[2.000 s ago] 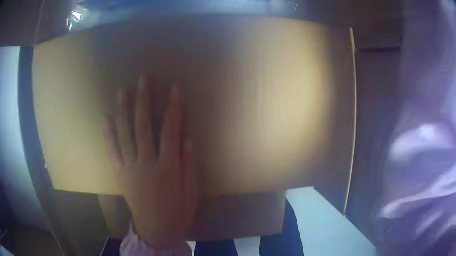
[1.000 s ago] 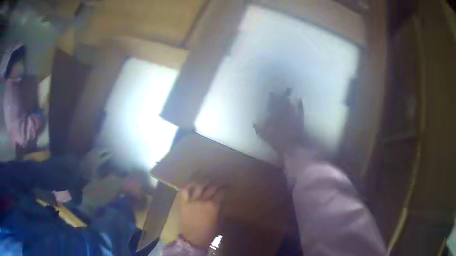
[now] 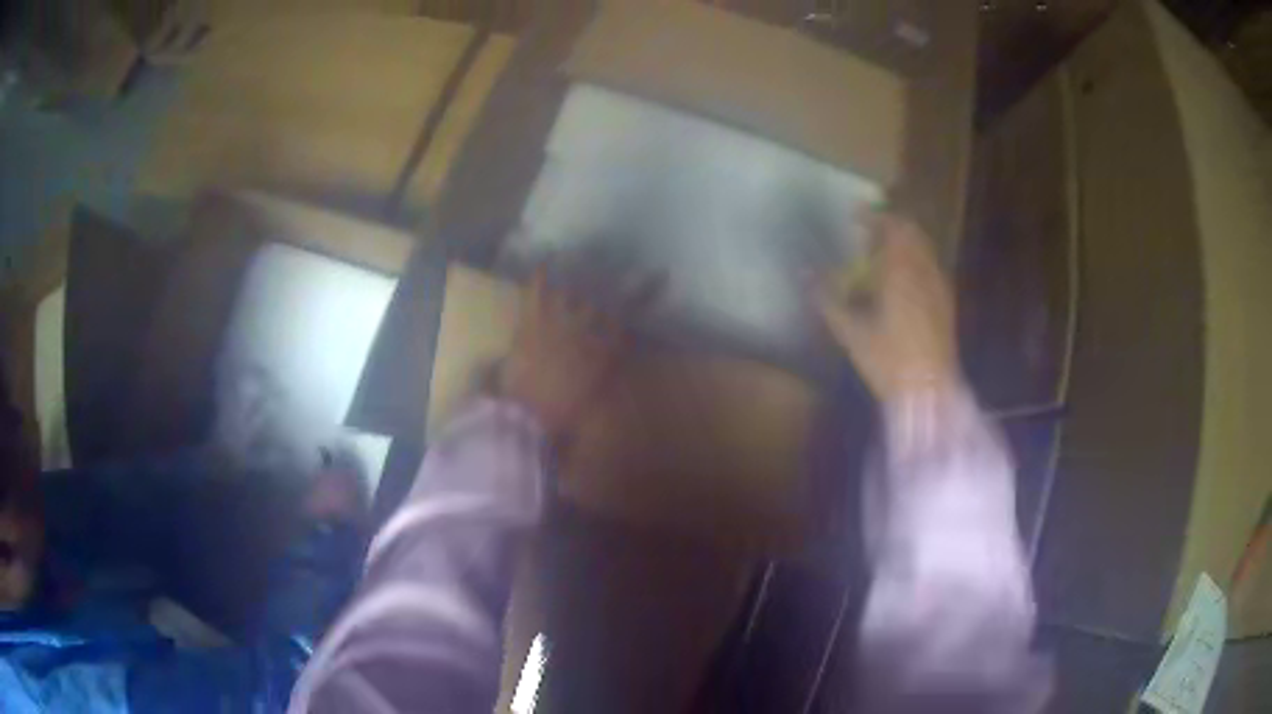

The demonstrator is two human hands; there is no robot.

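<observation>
An open brown carton [image 3: 732,84] lies in front of me with a smooth white surface [image 3: 670,209] inside. Its near flap [image 3: 698,433] is folded out towards me. My left hand [image 3: 565,349] is at the near left edge, over the flap, with its fingers towards the white surface. It is blurred, and whether it grips the flap does not show. My right hand [image 3: 900,314] is at the right side of the white surface, fingers curled. A small yellow-green patch shows at its fingers, too blurred to name.
A second open carton with a white surface [image 3: 307,328] stands to the left. A person's blue sleeve [image 3: 168,544] and hand are at the lower left. More brown cartons [image 3: 293,112] are at the back left. A tall brown panel [image 3: 1137,321] stands at the right, with a white label [image 3: 1186,649] low down.
My left hand has moved up to the carton's near edge. My right hand has moved from above the white surface to its right side. The near flap now lies further out, and the view has shifted.
</observation>
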